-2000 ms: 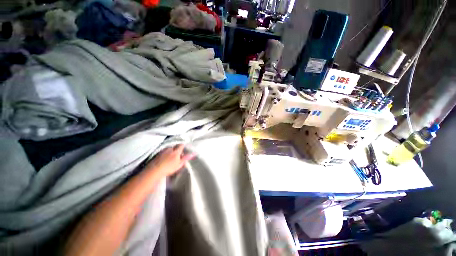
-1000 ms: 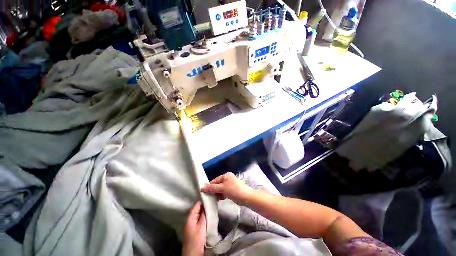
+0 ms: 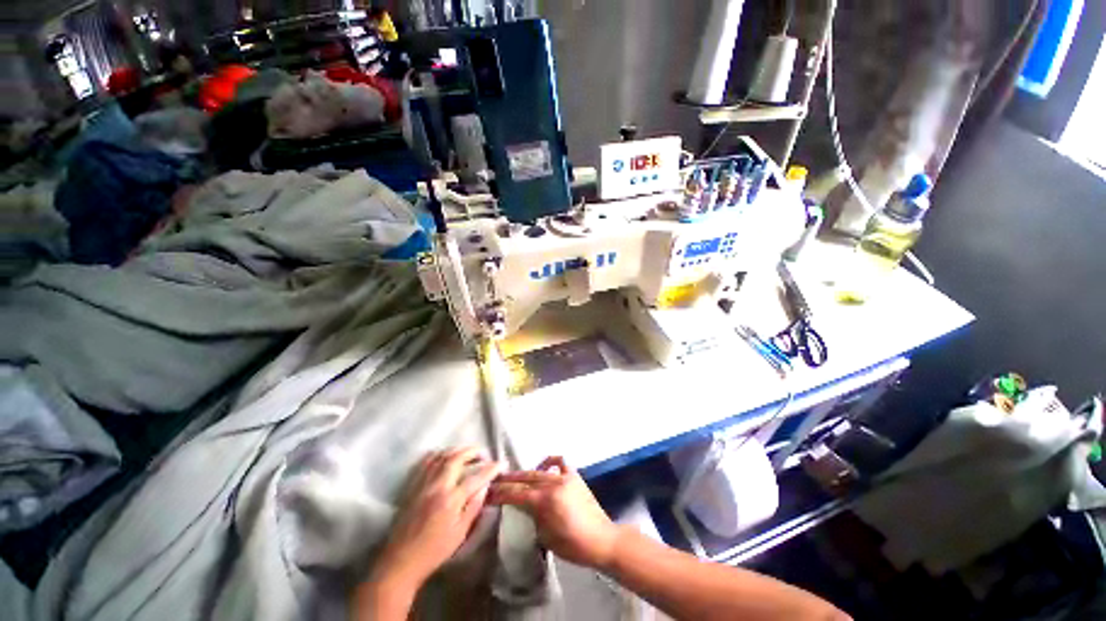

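Observation:
The large pale grey-green fabric (image 3: 364,419) spreads from the left over the table's front edge. Its narrow folded edge (image 3: 499,412) runs from the needle area down to my hands. My left hand (image 3: 451,500) lies on the cloth at the fold, fingers bent onto it. My right hand (image 3: 560,510) pinches the folded edge just beside my left fingertips. The white sewing machine (image 3: 606,273) stands behind, with its presser foot and needle area (image 3: 491,346) under yellow light at the fold's upper end.
Black-handled scissors (image 3: 801,343) and light blue snips (image 3: 765,349) lie right of the machine. A bottle of yellow liquid (image 3: 894,228) stands farther right. A dark teal panel (image 3: 524,121) and thread cones (image 3: 774,69) are behind. More cloth (image 3: 970,461) is piled at lower right.
The view has tilted up, so the machine sits lower and further right. Both hands are on the fold, nearer the needle; my left hand has moved up and lies flatter on the cloth.

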